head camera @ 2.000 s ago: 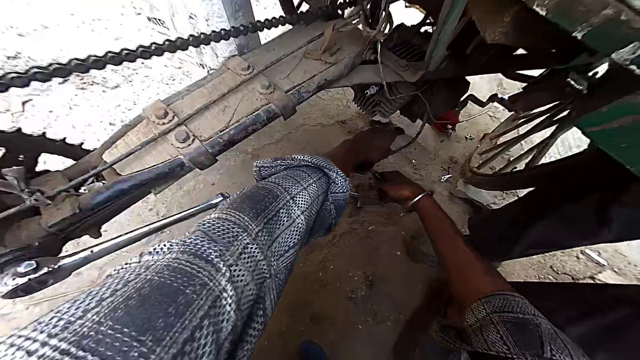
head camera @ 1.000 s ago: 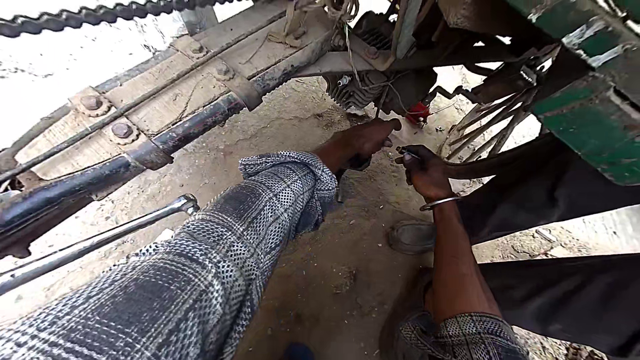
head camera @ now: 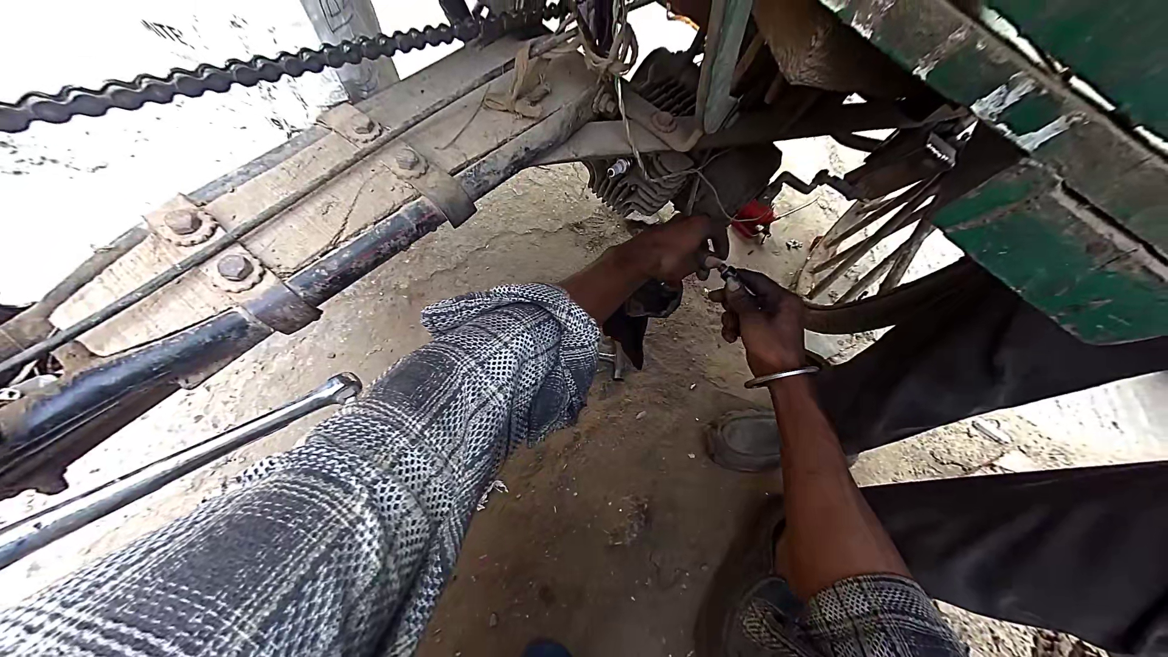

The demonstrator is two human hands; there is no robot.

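Observation:
My left hand (head camera: pixel 680 248) is below the finned engine cylinder (head camera: pixel 639 187), its fingers curled beside a thin cable or wire; whether it grips anything is unclear. My right hand (head camera: pixel 765 310), with a metal bangle at the wrist, closes on a small dark part with a metal tip (head camera: pixel 727 272). That tip meets the fingertips of my left hand. A white-ended spark plug (head camera: pixel 619 168) sticks out of the cylinder. Just right of my hands hangs a red part (head camera: pixel 754 219). A dark object (head camera: pixel 639 319) is partly hidden below my left wrist.
A wooden beam clamped with bolted straps (head camera: pixel 319 210) runs along a blue-black tube (head camera: pixel 365 251). A chain (head camera: pixel 274 68) crosses above. Green metal bodywork (head camera: pixel 1049 246) overhangs the right. Another person's dark trouser legs (head camera: pixel 985 365) and shoe (head camera: pixel 744 441) are close to my right arm.
My hands were close together, then apart a second ago with the small part in my right hand; now they meet again below the cylinder. The view has shifted.

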